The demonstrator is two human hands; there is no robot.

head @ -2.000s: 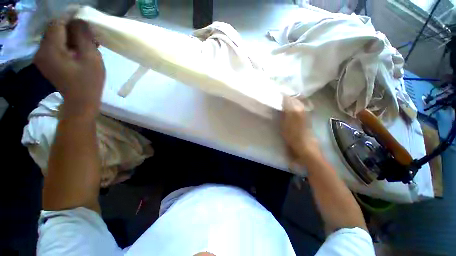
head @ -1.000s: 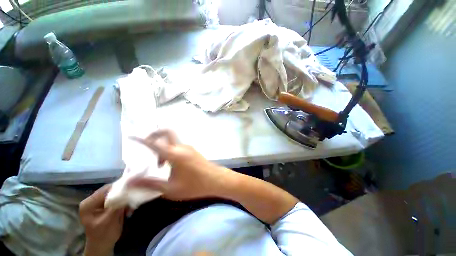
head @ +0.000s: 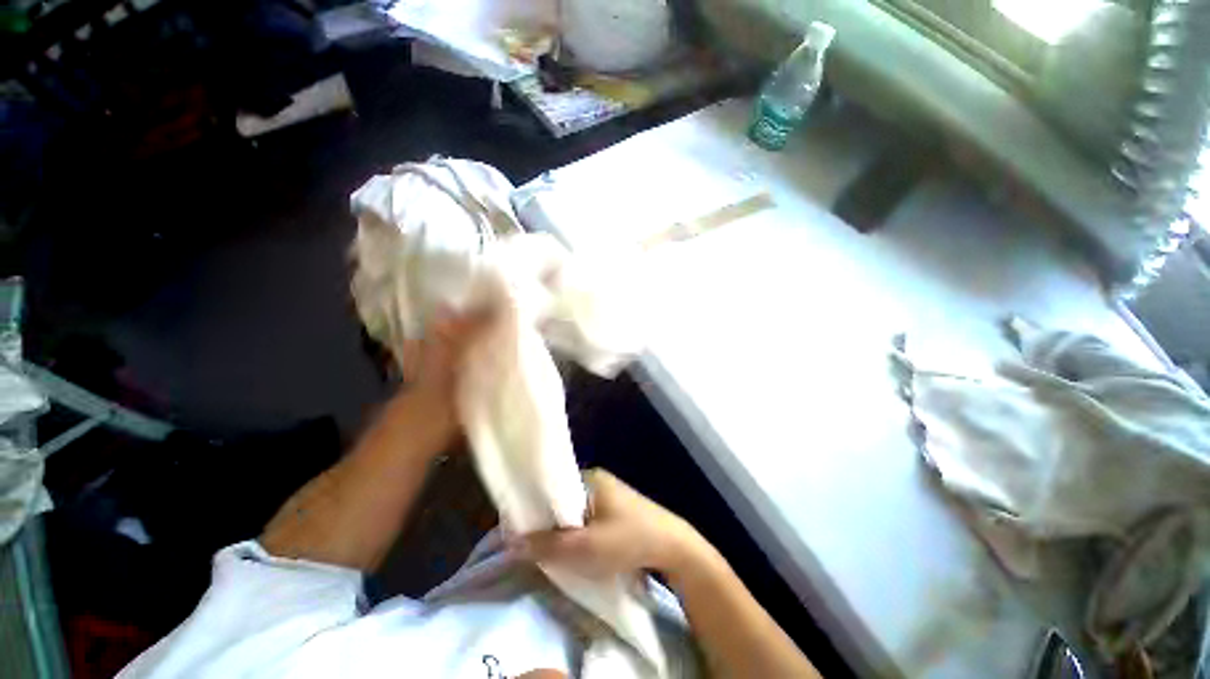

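A cream garment piece (head: 511, 411) hangs between my hands, off the table's near edge. My left hand (head: 451, 345) is blurred and closed on its upper part. My right hand (head: 597, 531) grips it lower down, near my body. Behind it, a cream garment bundle (head: 431, 226) is at the table's left end; where the two cloths separate is blurred. A cream garment pile (head: 1062, 438) lies on the white table (head: 756, 385) at the right. Only the tip of the iron (head: 1055, 658) shows at the bottom right edge.
A tan strip (head: 717, 219) lies on the table's far left part. A clear bottle with a green label (head: 791, 90) stands behind it. A long grey padded form (head: 969, 120) runs along the far side. Papers (head: 571, 106) lie beyond the table's left end. A metal frame (head: 80, 405) stands far left.
The view has turned left. The garment piece has moved off the table to its near left side, still held in both hands. The iron is now almost out of view.
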